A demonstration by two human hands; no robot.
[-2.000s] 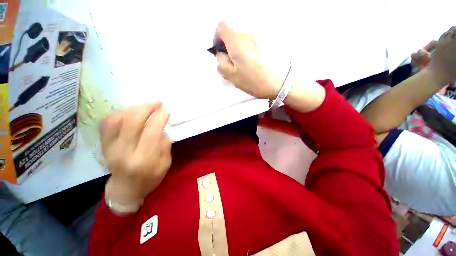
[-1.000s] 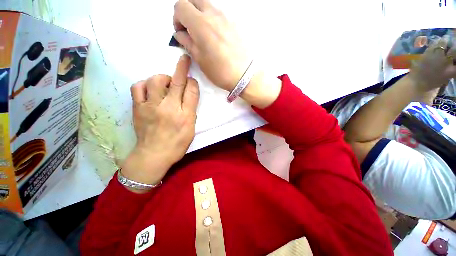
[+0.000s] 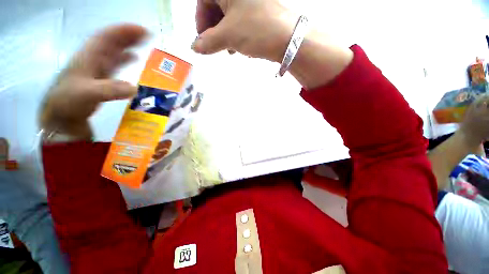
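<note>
A printed product box (image 3: 148, 120) with an orange narrow side, a QR code and a blue-yellow panel stands slanted at the left of the white table. My left hand (image 3: 88, 80) is blurred at the box's left edge, fingers apart; its thumb is at the box, and I cannot tell if it grips. My right hand (image 3: 236, 27) is above and right of the box, thumb and fingers bent close together, partly cut off by the top edge. Whether it holds anything is hidden. White sheets (image 3: 284, 152) lie at the table's front edge.
A yellowish dried streak (image 3: 201, 155) marks the table (image 3: 161, 195) just right of the box. At the far right another person's hand (image 3: 474, 120) is by a second orange-and-grey box (image 3: 456, 104). Part of another person shows at the left edge.
The view has shifted left. My hands have parted and left the sheets; my left hand has moved to the box. The black piece seen in my right hand no longer shows.
</note>
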